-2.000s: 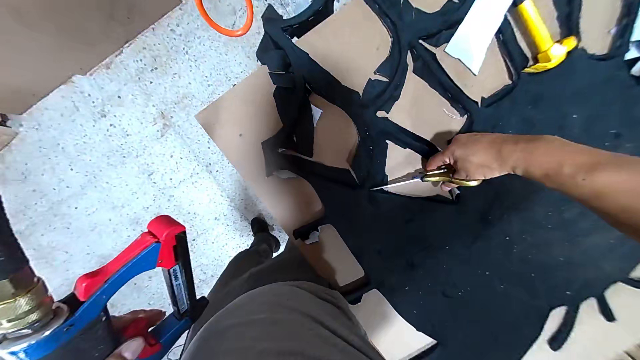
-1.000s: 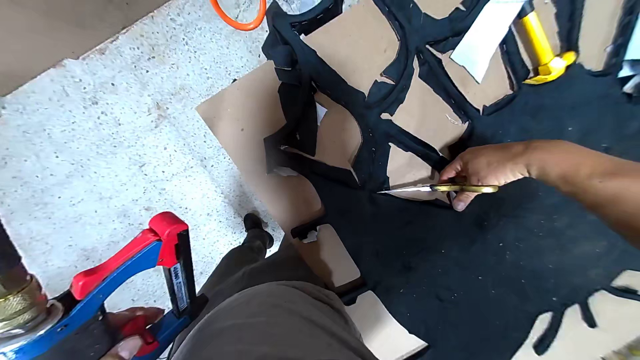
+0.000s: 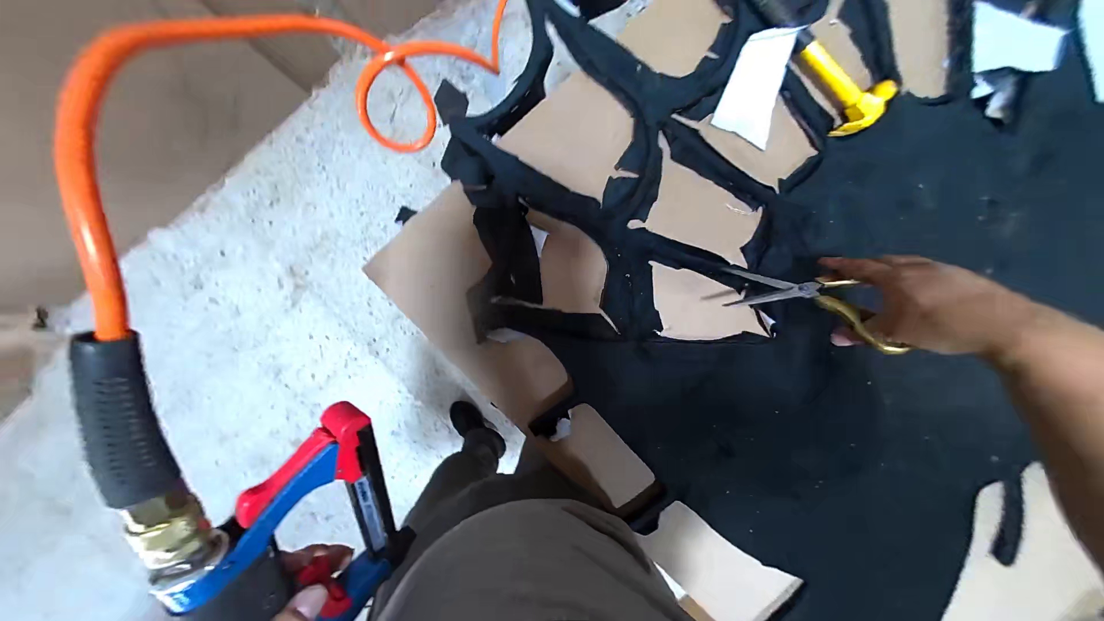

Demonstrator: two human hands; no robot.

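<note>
My right hand (image 3: 923, 302) holds a pair of scissors (image 3: 806, 291) with gold-coloured handles, blades apart, above the black sheet material (image 3: 776, 440). The blade tips point left, over a tan cardboard piece (image 3: 694, 302) bordered by black strips. At the lower left, my left hand (image 3: 315, 578) is closed on a blue and red air-powered tool (image 3: 285, 492), partly cut off by the frame edge. An orange air hose (image 3: 82, 190) joins the tool through a brass fitting (image 3: 164, 526).
A hammer (image 3: 841, 82) with a yellow part lies at the top right beside a white strip (image 3: 759, 82). Several cardboard pieces and cut black strips surround it. Speckled floor (image 3: 302, 285) shows at left, with a shoe (image 3: 468, 417) below.
The scissors have opened and moved away from the black strip's edge toward the right. My left hand still holds the air tool. More of the orange hose shows as the view shifts.
</note>
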